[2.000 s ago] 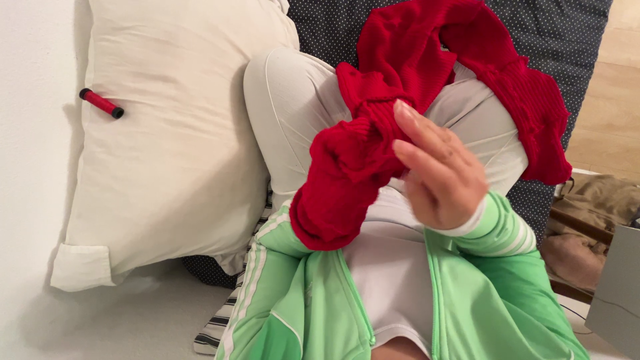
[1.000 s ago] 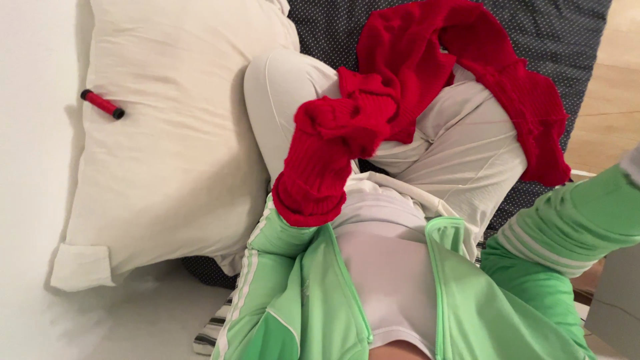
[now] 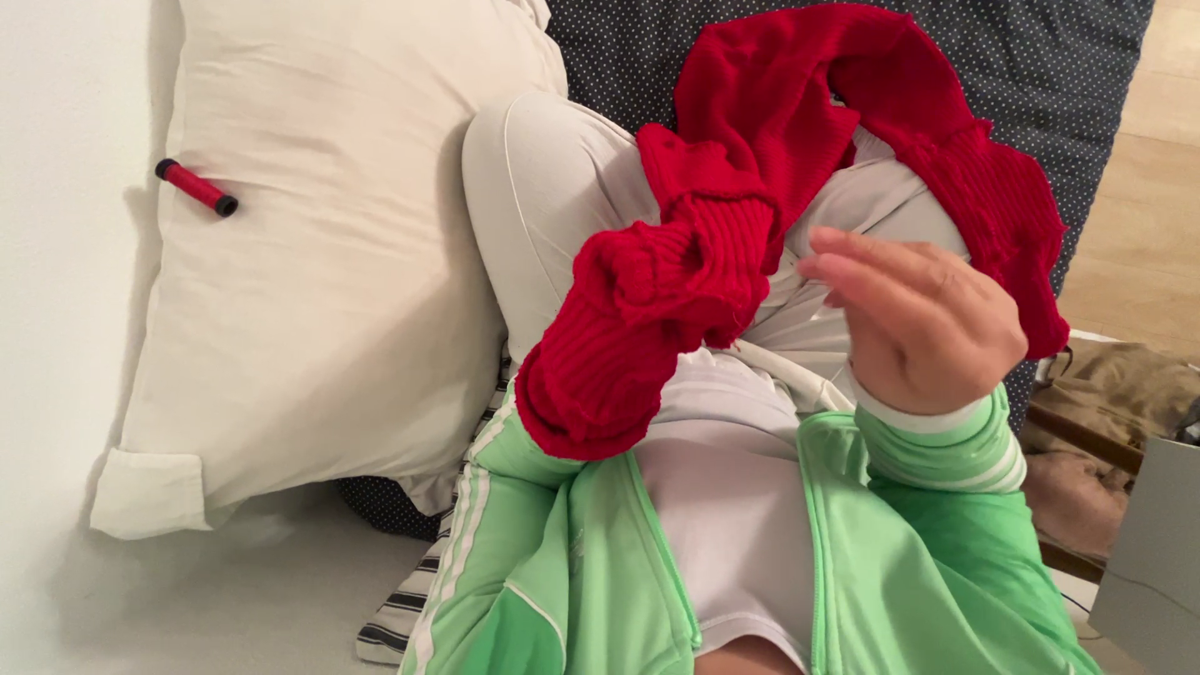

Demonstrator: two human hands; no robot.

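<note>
A red ribbed knit garment [image 3: 797,122] lies over my crossed legs, and one end of it, bunched in folds, covers my left hand and wrist completely. That hand's fingers and grip are hidden under the knit. My right hand [image 3: 909,309] is raised just right of the bunched part, apart from it, with its fingers bent and thumb and fingertips close together. Whether something thin is between those fingertips cannot be made out. A spool of red thread [image 3: 197,187] with black ends rests on the cream pillow at the left.
The cream pillow [image 3: 328,281] lies left of my knee. Under my legs is a dark dotted cover [image 3: 1031,66], with a wooden floor [image 3: 1139,187] beyond its right edge. Brown cloth [image 3: 1116,403] and a grey panel [image 3: 1148,553] are at the lower right.
My right hand was near the knit, then swung far out to the right with the hand out of frame, and is now back beside it. The covered left hand has shifted and turned slightly.
</note>
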